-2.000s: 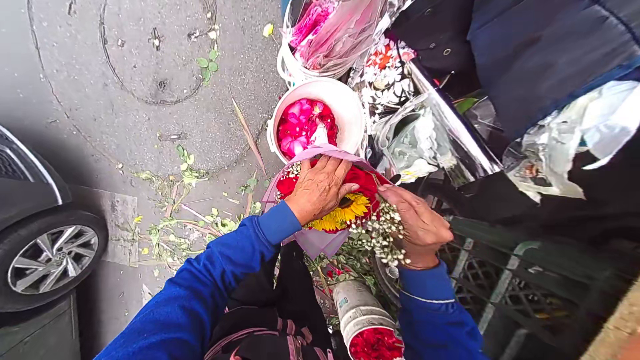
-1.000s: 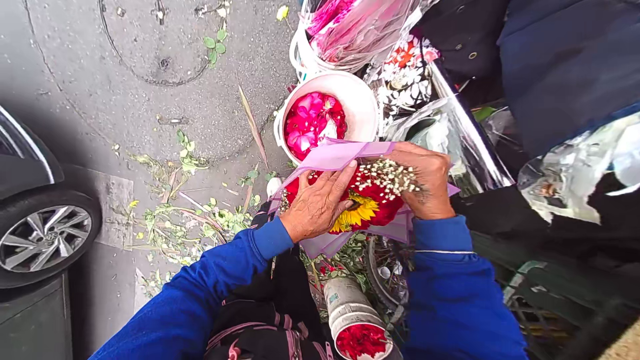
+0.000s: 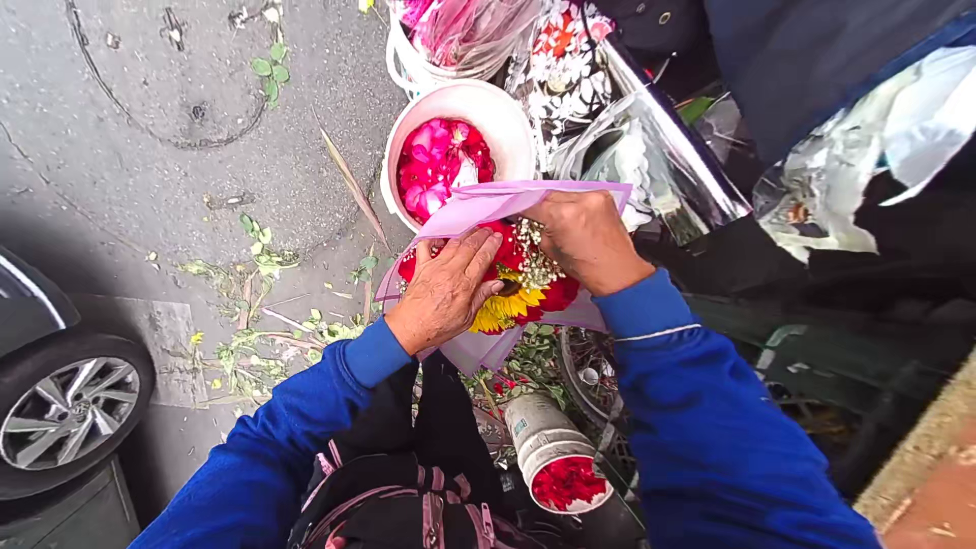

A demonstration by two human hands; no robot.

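A bouquet of red flowers [image 3: 562, 294] with a yellow sunflower [image 3: 509, 306] and white baby's breath [image 3: 534, 255] is wrapped in pink-lilac paper [image 3: 488, 204]. My left hand [image 3: 450, 288] rests with spread fingers on the bouquet's left side, over the red blooms. At the upper right, my right hand [image 3: 585, 235] is closed around the paper's edge beside the baby's breath; its fingertips are partly hidden. Just beyond the paper is a white bucket [image 3: 512, 130] holding pink and red petals [image 3: 435, 164]. The stems are out of sight below.
A grey-white bucket with red petals [image 3: 568, 482] leans near my legs. Plastic-wrapped pink flowers [image 3: 465, 30], a silvery film roll [image 3: 679, 145] and crumpled clear plastic [image 3: 831, 175] lie beyond. Cut stems and leaves [image 3: 267, 343] litter the pavement. A car wheel [image 3: 72, 412] is at left.
The baby's breath, hanging at the bouquet's lower right two seconds ago, now lies against the blooms. My right hand has moved up to the paper's upper edge. My left hand remains on the bouquet.
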